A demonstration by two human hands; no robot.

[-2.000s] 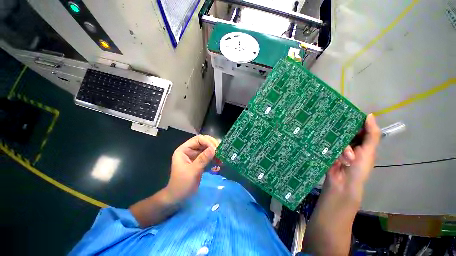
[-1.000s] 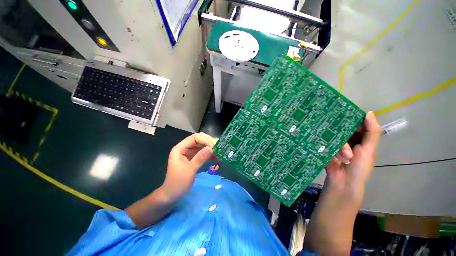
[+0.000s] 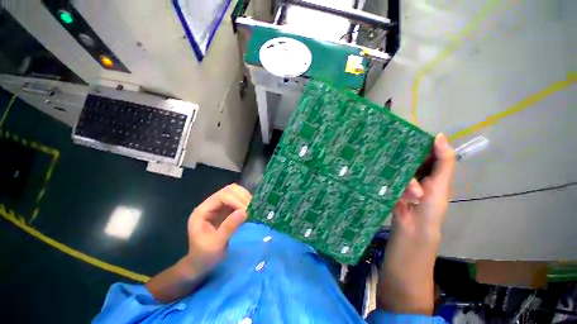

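A green PCB panel (image 3: pixel 341 171) with a grid of repeated circuits and small white oval marks is held tilted in front of my chest, patterned face towards me. My left hand (image 3: pixel 215 224) pinches its lower left corner between thumb and fingers. My right hand (image 3: pixel 422 196) grips its right corner, with some fingers hidden behind the panel. A slim pale stick (image 3: pixel 472 147) shows beyond my right fingers; whether my hand holds it is unclear.
A white reel (image 3: pixel 285 57) and a yellow-and-white sticker (image 3: pixel 356 64) lie on the green surface (image 3: pixel 332 71) beyond the panel, before the conveyor rails (image 3: pixel 345 12). A keyboard (image 3: pixel 131 123) is at the left machine. A pale machine surface (image 3: pixel 512 164) is at right.
The panel and both hands have shifted left and slightly down in view, and the panel has turned a little. The background has also shifted left. Both hands keep their hold.
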